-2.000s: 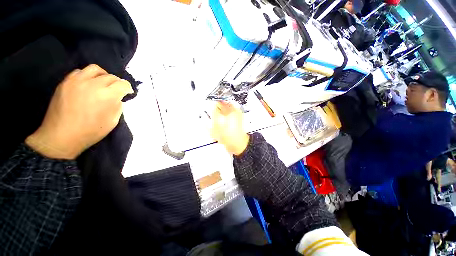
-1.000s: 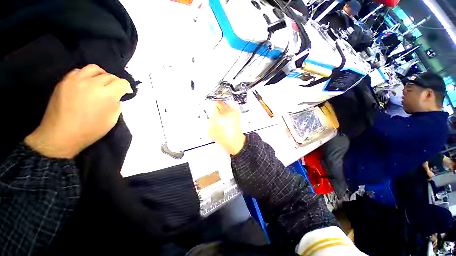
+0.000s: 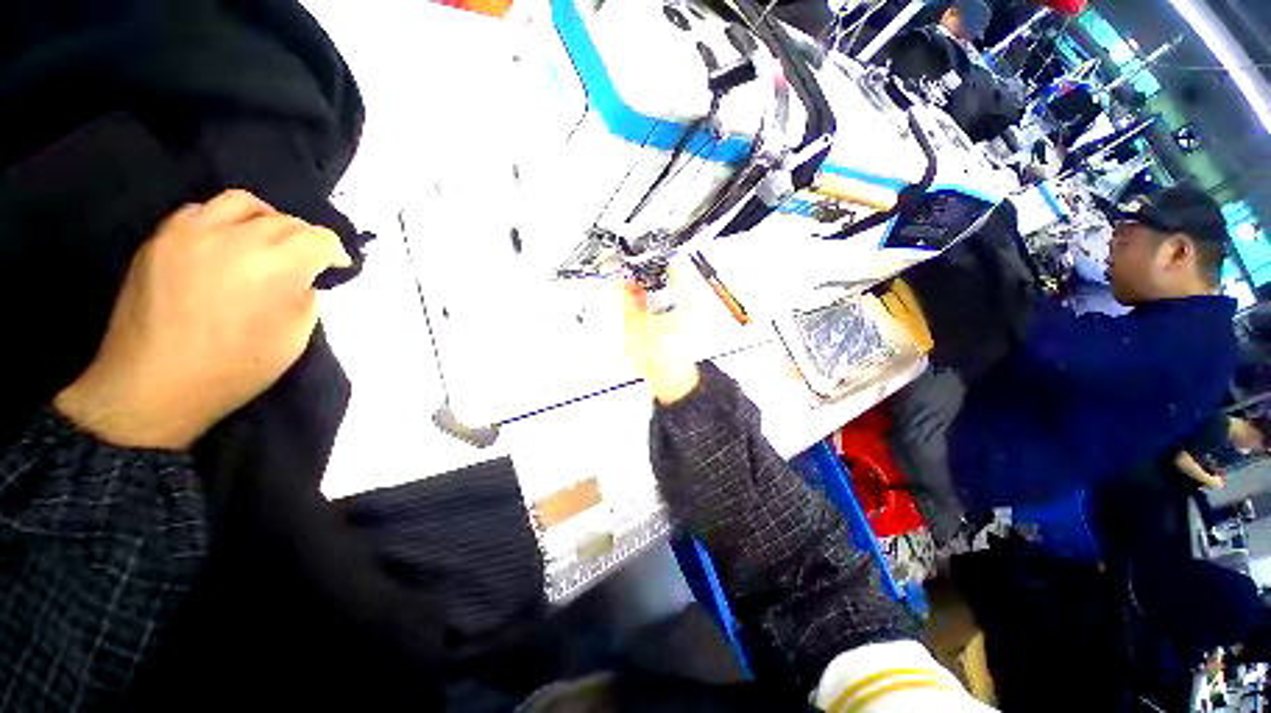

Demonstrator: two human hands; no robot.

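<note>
A large black garment (image 3: 279, 84) is heaped at the left and hangs over the table edge. My left hand (image 3: 209, 314) is closed on it, with a bit of black cloth showing past the fingertips. My right hand (image 3: 658, 334) is at the presser foot and needle area (image 3: 634, 261) of the white sewing machine (image 3: 711, 139) with a blue stripe. Its fingertips are overexposed, and I cannot tell whether they hold anything. Orange and black thread snips (image 3: 721, 287) lie on the bed to the right of the needle.
A dark screen in a clear case (image 3: 839, 344) lies right of the bed. Ribbed black cloth (image 3: 446, 543) and a ruler tape (image 3: 606, 557) are at the table's front edge. A person in dark clothes (image 3: 1101, 390) sits at the right. A red item (image 3: 874, 467) is below the table.
The whole view has shifted slightly, so the table and machine appear further left. My right hand sits slightly further right relative to the needle area. My left hand still grips the garment.
</note>
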